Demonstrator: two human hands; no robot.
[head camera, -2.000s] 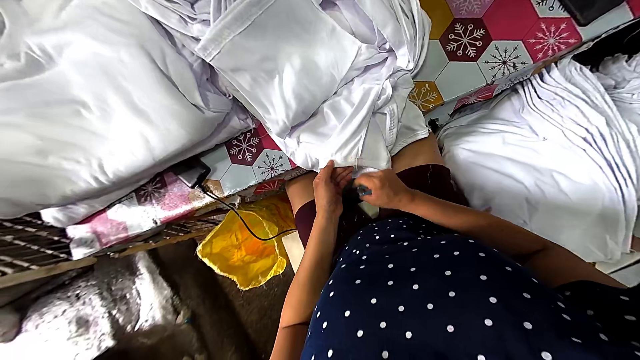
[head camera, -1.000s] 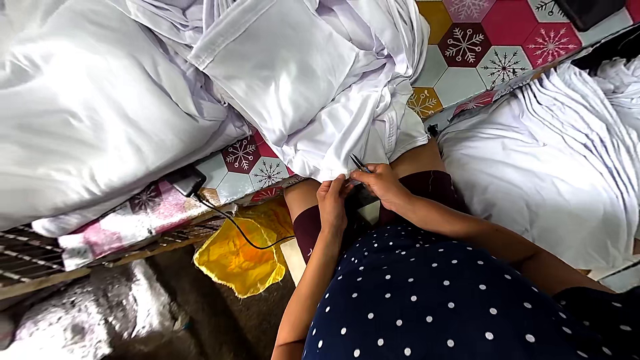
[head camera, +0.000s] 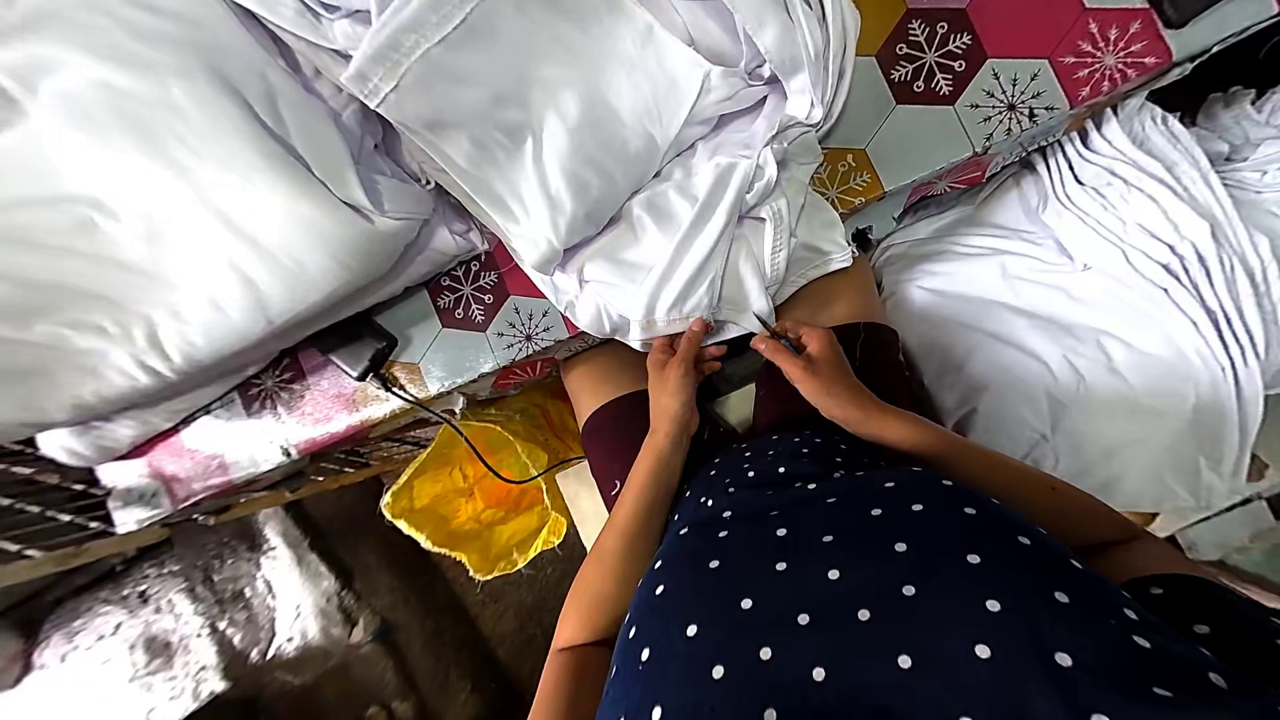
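White garments lie heaped over the table edge in front of me, their lower hem hanging over my lap. My left hand pinches that hem between thumb and fingers. Just to its right, my right hand holds a small dark pointed tool, its tip up against the cloth; most of the tool is hidden by the fingers, so its kind cannot be told for sure.
A large white fabric pile covers the left of the patterned tabletop. Folded white garments are stacked at the right. A black adapter with a cable sits on the edge above an open yellow sack.
Two seconds ago my right hand was turned inward, close to my left hand at the hem; now it is slightly apart, with the tool's point showing upward.
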